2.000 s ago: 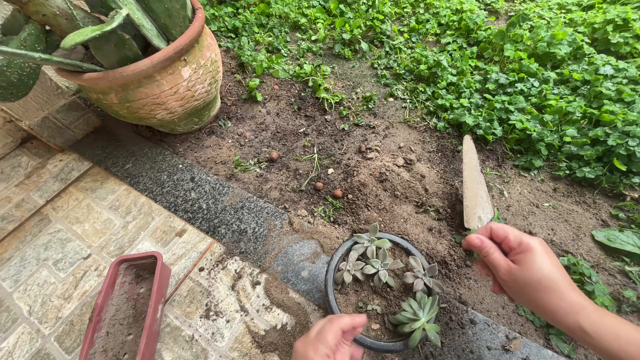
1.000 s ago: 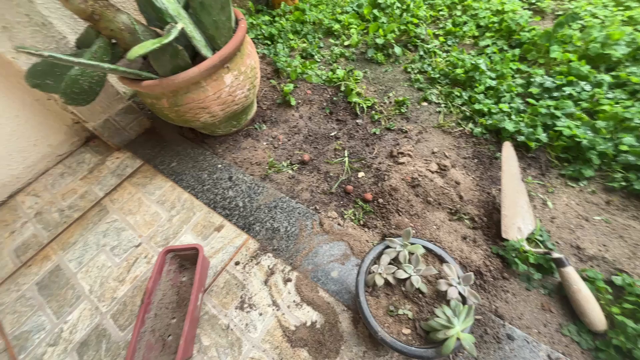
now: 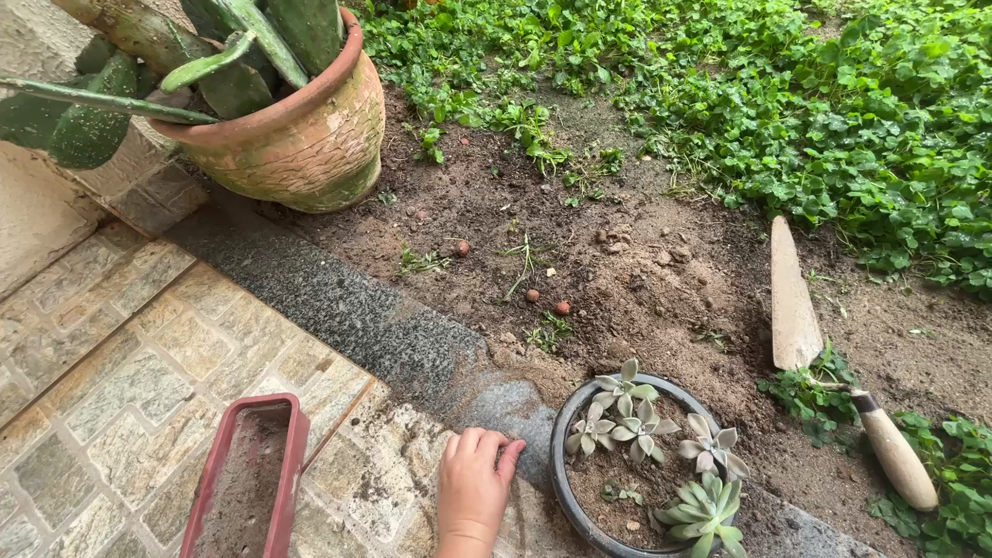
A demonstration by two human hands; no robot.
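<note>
My left hand (image 3: 474, 488) is at the bottom middle, palm down, with fingers curled and thumb near the fingertips, over the soil-strewn stone edge. Whether it pinches anything is hidden. Just right of it is a round dark pot (image 3: 563, 496) holding soil, several grey-green rosette succulents (image 3: 642, 428) and a larger, greener one (image 3: 704, 513). A pointed trowel (image 3: 794, 310) with a wooden handle lies on the ground at the right, partly over green weeds. My right hand is out of view.
A reddish rectangular planter (image 3: 291, 473) with soil residue stands on stone tiles (image 3: 139, 387) at lower left. A large clay pot (image 3: 310, 139) with cactus is at upper left. Granite edging (image 3: 341, 310) borders loose soil (image 3: 666, 302); leafy ground cover (image 3: 775, 116) fills the upper right.
Two seconds ago my right hand held the trowel; it has let go and left the view. My left hand, absent one second ago, is back in view left of the round pot.
</note>
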